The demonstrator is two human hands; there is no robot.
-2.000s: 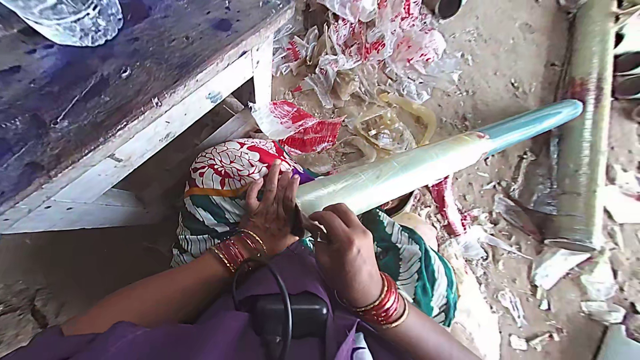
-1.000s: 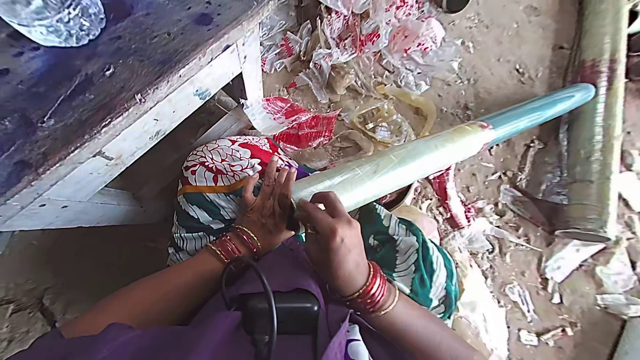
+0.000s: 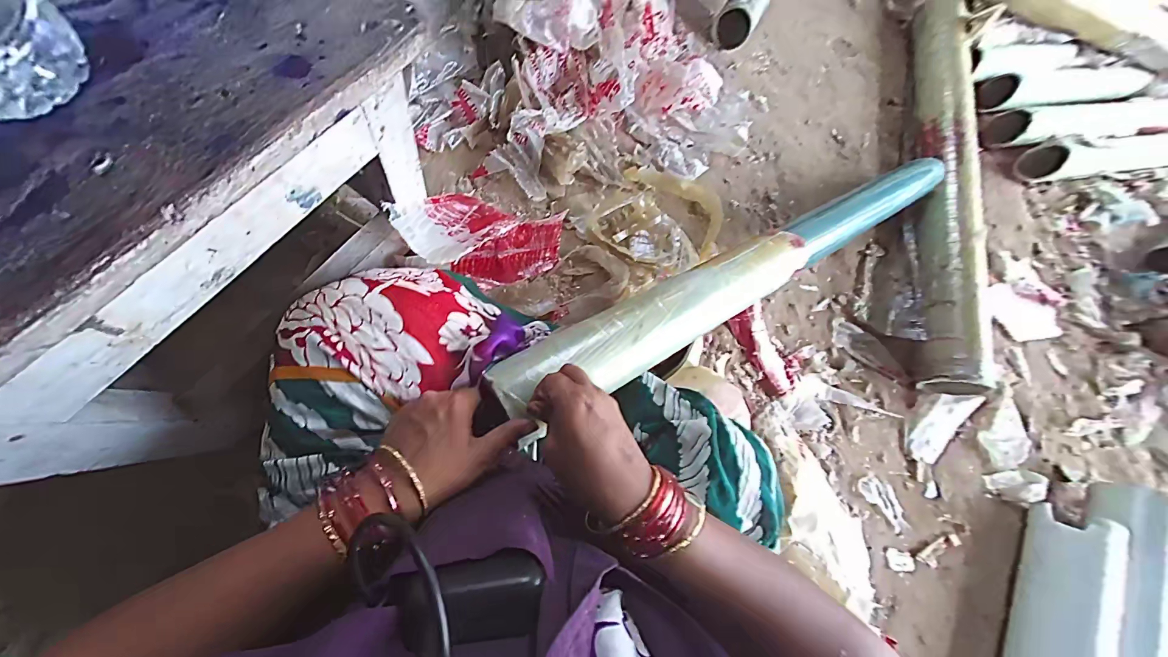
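A long tube wrapped in pale, clear film (image 3: 666,315) lies across my lap and slants up to the right, with a glossy blue section (image 3: 867,210) at its far end. The near end is an open rim between my hands. My left hand (image 3: 447,438) is at the left of this rim, its thumb reaching across to the film's edge. My right hand (image 3: 589,433) pinches the film edge at the right of the rim, fingers curled. Red and gold bangles circle both wrists. Patterned cloth covers my knees under the tube.
A stained wooden table (image 3: 228,119) stands at the left with a clear plastic item (image 3: 41,64) on it. Crumpled red-and-clear plastic wrap (image 3: 630,82) litters the ground ahead. Another long tube (image 3: 949,274) lies at the right, near several pale tubes (image 3: 1086,155). Grey curved pieces (image 3: 1077,584) are at the lower right.
My left hand has shifted from lying flat beside the tube's near end to having its thumb across the rim. The near rim shows more plainly now.
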